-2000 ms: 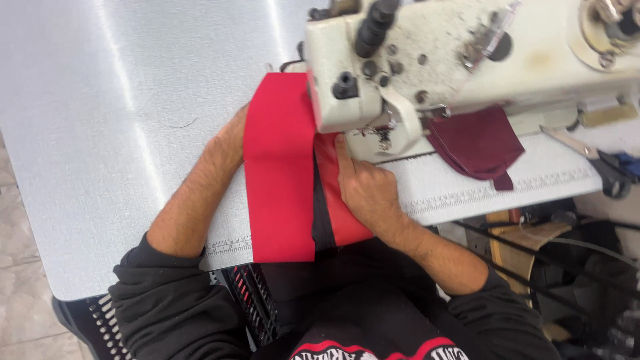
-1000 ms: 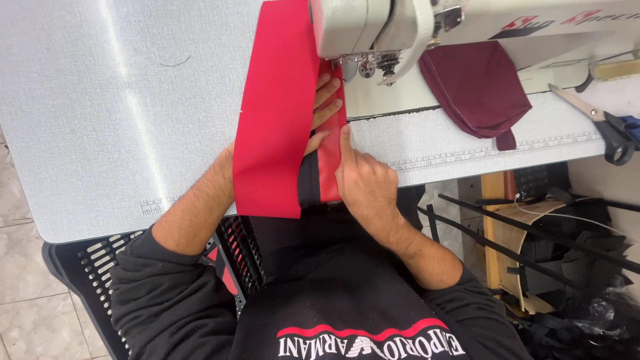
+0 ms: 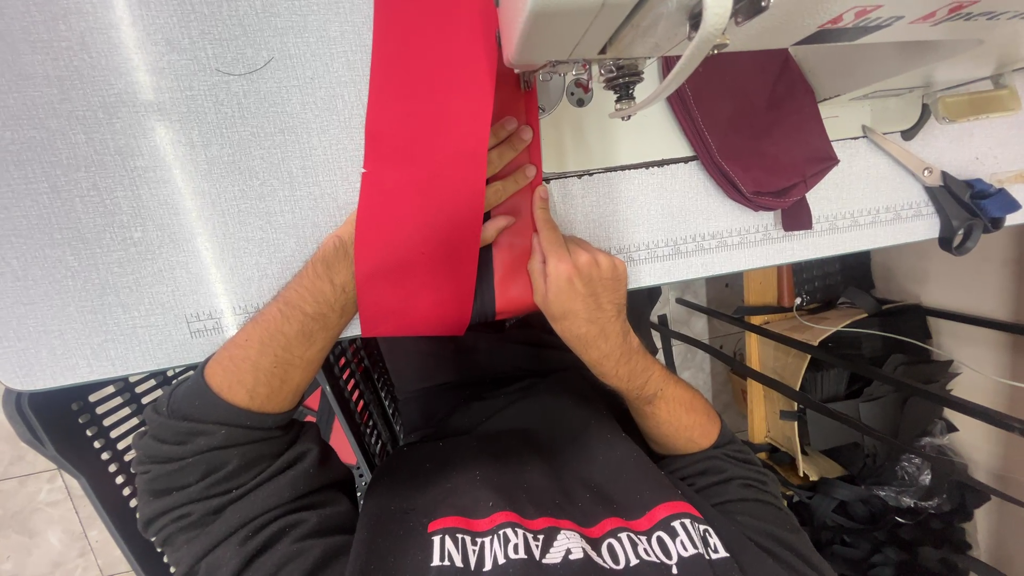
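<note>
A wide red fabric strip (image 3: pixel 424 176) lies over my left wrist and reaches past the table edge. Under it, my left hand (image 3: pixel 508 172) comes out with its fingers spread flat on a narrower red piece (image 3: pixel 516 276), which has a black band (image 3: pixel 484 292) beside it. The narrower piece runs up to the presser foot (image 3: pixel 528 80) of a sewing machine (image 3: pixel 576 32). My right hand (image 3: pixel 580 276) has its index finger and thumb at that piece's right edge; whether it pinches the fabric I cannot tell.
A maroon fabric pouch (image 3: pixel 752 128) lies on the machine bed's right side. Black-handled scissors (image 3: pixel 932 176) rest farther right, near blue fabric. A printed ruler (image 3: pixel 720 240) runs along the table edge. Below are a black plastic crate (image 3: pixel 104 432) and black bars (image 3: pixel 800 352) over dark scraps.
Two seconds ago the wide strip covered my left hand; now its fingers show on the narrower piece. My right hand stays at the edge. The view has shifted.
</note>
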